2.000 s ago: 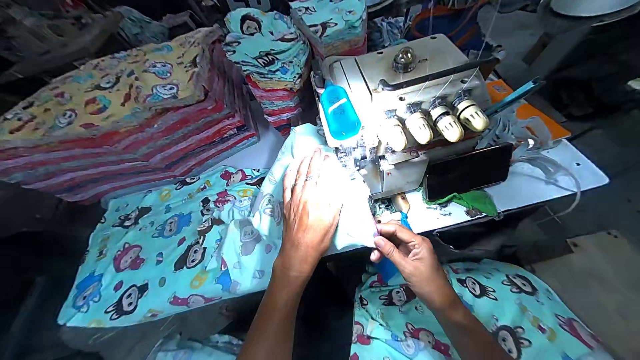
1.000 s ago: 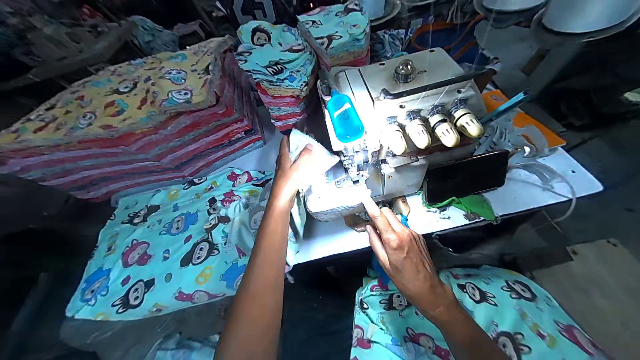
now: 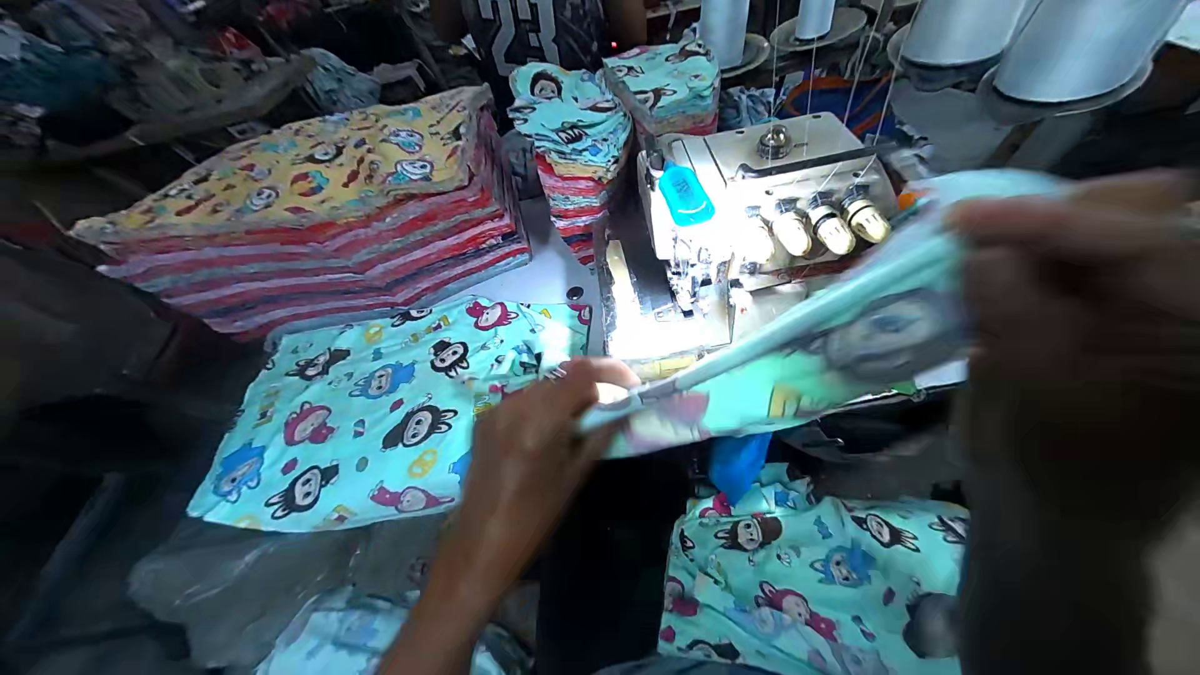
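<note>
A mint-green printed cloth piece (image 3: 797, 375) is stretched between my two hands, in front of the overlock sewing machine (image 3: 778, 206). My left hand (image 3: 548, 431) grips its lower left end between thumb and fingers. Raised at the right and blurred, my right hand (image 3: 1078, 253) holds the other end. The machine's lit needle area (image 3: 694, 286) has no cloth under it that I can see. Another mint printed cloth (image 3: 356, 431) lies flat on the table to the left, and more printed cloth (image 3: 806, 581) lies at my lap.
A tall stack of folded fabric (image 3: 328, 206) stands at the left, with narrower stacks (image 3: 577, 141) behind the machine. Thread cones (image 3: 1050, 47) stand at the back right. A person in a dark shirt (image 3: 534, 33) is beyond the table.
Both hands have moved away from the needle area. The right hand has risen to the right, and the cloth is now stretched between the hands.
</note>
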